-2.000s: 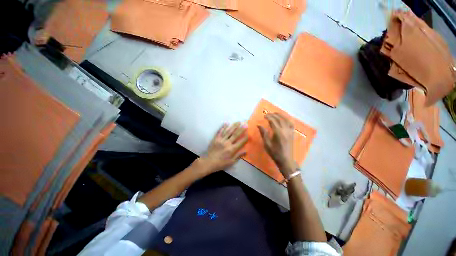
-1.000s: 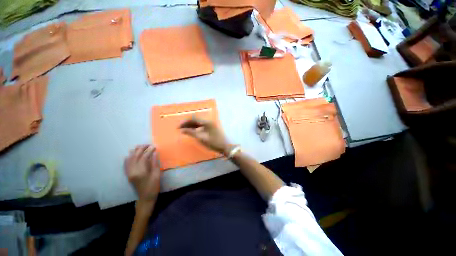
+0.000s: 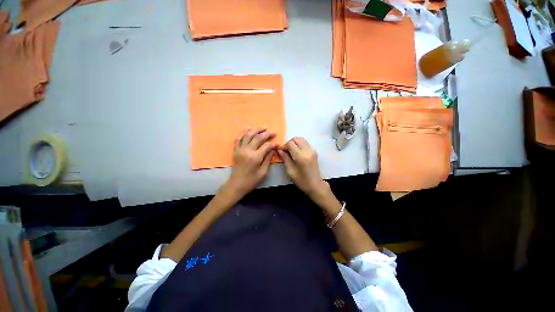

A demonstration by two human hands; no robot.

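Observation:
An orange zippered pocket panel (image 3: 228, 116) lies flat on the pale grey tabletop, its slot with the pale zipper line near the far edge. My left hand (image 3: 252, 159) rests on its near right part, fingers bent, fingertips close to the near right corner. My right hand (image 3: 301, 163) is at that corner from the right, thumb and fingertips pinching the panel edge. The fingertips of both hands almost meet and hide part of the corner. Whether my left fingers also grip the edge is hard to see.
A plain orange stack (image 3: 237, 15) lies beyond the panel. At right are a small grey-brown clump (image 3: 345, 125), zippered panels (image 3: 414, 152), another orange stack (image 3: 380, 52) and a glue bottle (image 3: 439, 59). A masking tape roll (image 3: 45, 159) sits at the left table edge.
The view has swung right and lower. My right hand has moved from above the panel's middle to its near right corner. My left hand has moved from the left edge to beside it.

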